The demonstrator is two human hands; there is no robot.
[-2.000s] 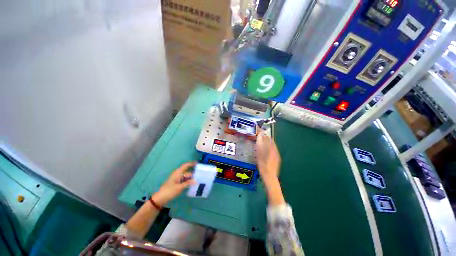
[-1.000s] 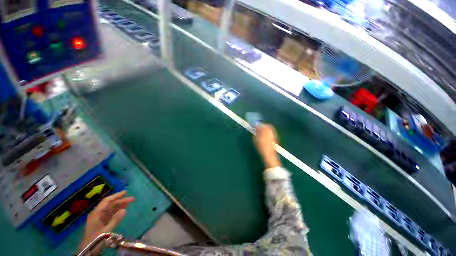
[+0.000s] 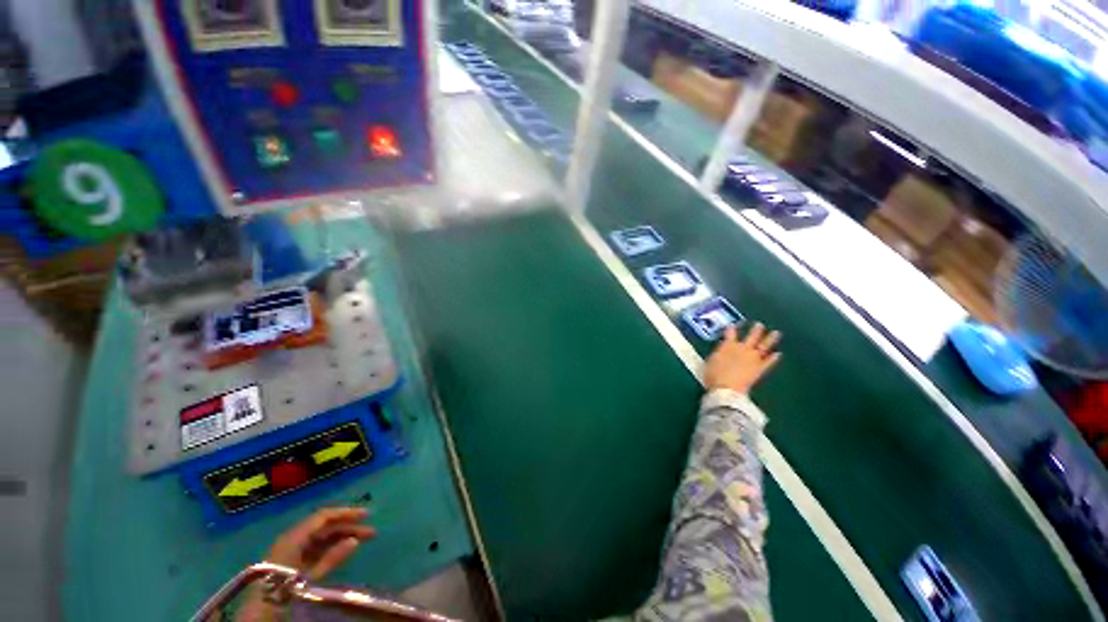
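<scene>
A pale-framed workpiece (image 3: 259, 318) sits on the orange-brown nest (image 3: 318, 328), above the perforated plate (image 3: 158, 413). Three more pale-rimmed workpieces lie in a row on the green belt, the nearest one (image 3: 712, 318) just beyond my right hand. My right hand (image 3: 739, 362) is over the belt by the white line, fingers apart and nothing visible in it; what lies under the palm is hidden. My left hand (image 3: 322, 541) is low in front of the blue base (image 3: 395, 437), empty with fingers loosely apart, partly behind a blurred metal rim.
The press head with green circle (image 3: 95, 191) is at upper left, beside the blue control panel (image 3: 328, 134). A white post (image 3: 595, 109) stands beyond the belt (image 3: 547, 425). Another workpiece (image 3: 936, 586) lies at lower right. A blue object (image 3: 994, 358) is at far right.
The view has swung from the press towards the belt, then partly back. The pale workpiece earlier in my left hand is gone from it. My right hand, earlier at a small piece over the belt, now has spread fingers.
</scene>
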